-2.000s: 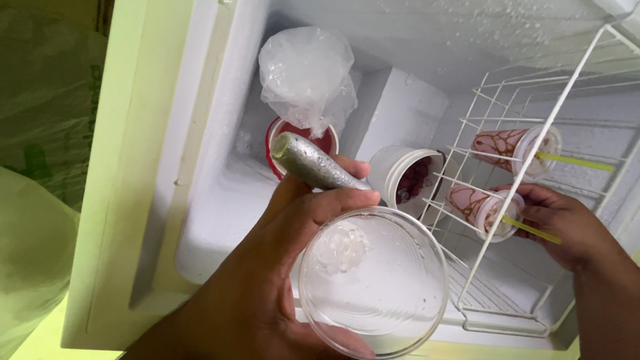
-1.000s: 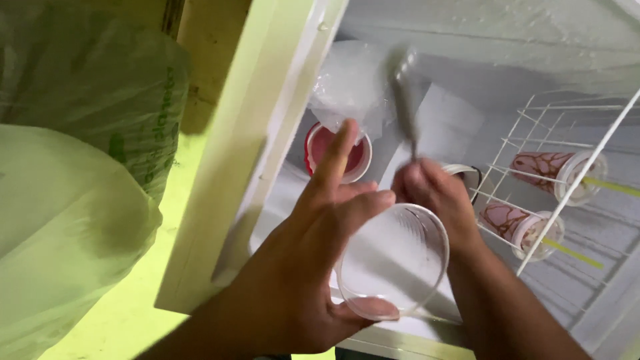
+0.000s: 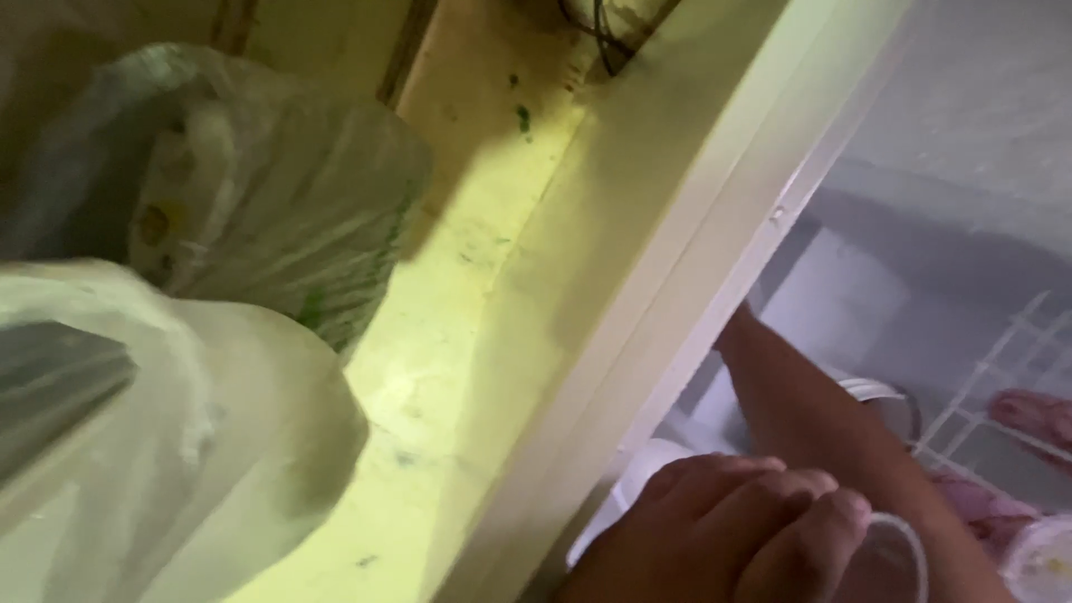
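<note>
My left hand (image 3: 737, 528) is at the bottom right, closed around a clear plastic cup (image 3: 900, 544), of which only part of the rim and side shows. My right forearm reaches down into the chest freezer (image 3: 670, 276); the hand itself is hidden behind the freezer's rim, so what it holds cannot be seen. Beside that forearm is the rim of a white tub (image 3: 871, 389). At the right edge, a lidded cup with red streaks (image 3: 1051, 557) is partly in view.
A white wire basket (image 3: 963, 402) hangs inside the freezer, with another red-streaked cup (image 3: 1030, 419) there. Left of the freezer stand large plastic bags (image 3: 251, 402), (image 3: 301, 193) on the floor. Dark cables (image 3: 599, 33) lie near the top.
The view has swung far to the left. My right hand let go of a streaked cup, then held a metal scoop-like utensil; now it is out of sight inside the freezer.
</note>
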